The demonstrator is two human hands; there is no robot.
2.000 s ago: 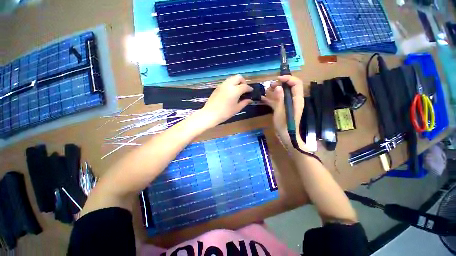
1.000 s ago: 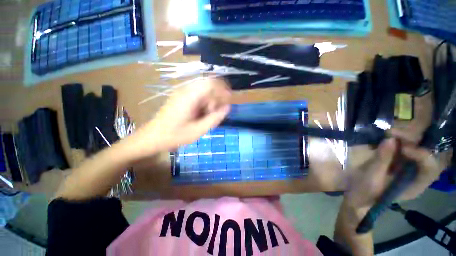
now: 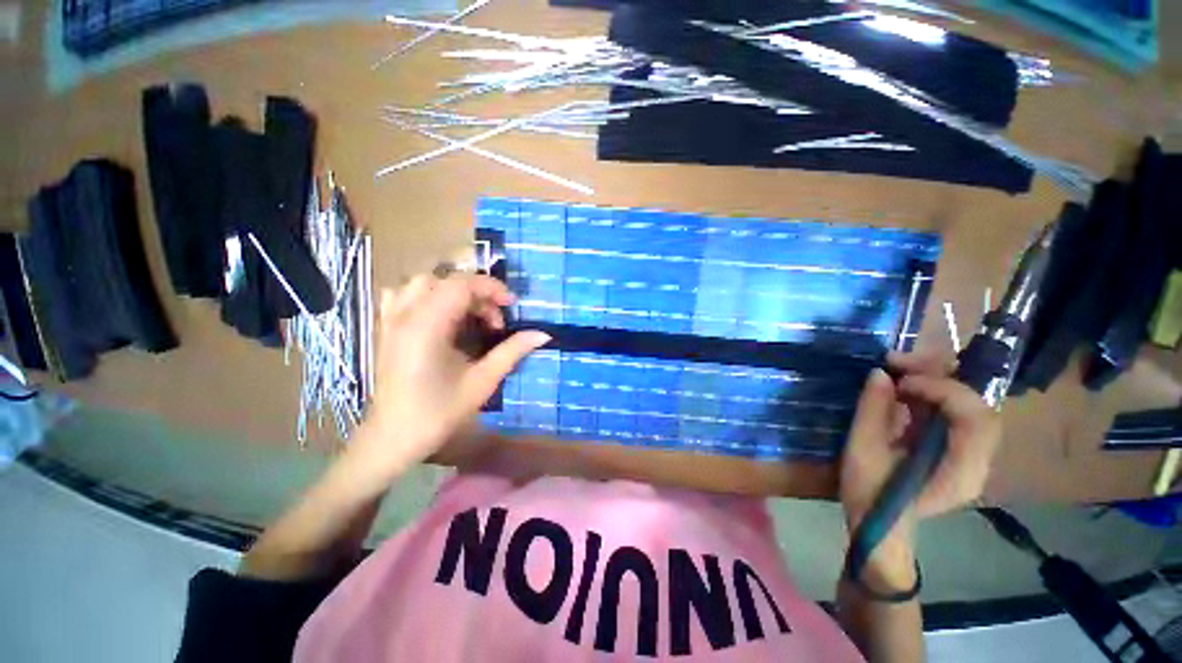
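Observation:
A bright blue solar cell string [image 3: 622, 279] lies flat in front of me, with short black strips at its left and right ends. My left hand [image 3: 454, 343] pinches the left end of a long black strip [image 3: 687, 346]. My right hand [image 3: 914, 434] pinches the strip's right end. The strip runs across the middle of the string; whether it touches the cells all along is not clear. My right hand also holds the soldering iron [image 3: 927, 453], its metal shaft pointing up and right, away from the string.
Wide black sheets [image 3: 830, 104] with scattered silver ribbons [image 3: 532, 71] lie beyond the string. Black strips [image 3: 233, 214] and a bundle of silver ribbons [image 3: 335, 317] are on the left. More black strips [image 3: 1095, 304] are on the right, near the iron's tip.
My hands have brought the long black strip down over the string's middle. My right hand has moved inward to the string's right end. The view has shifted closer over the string.

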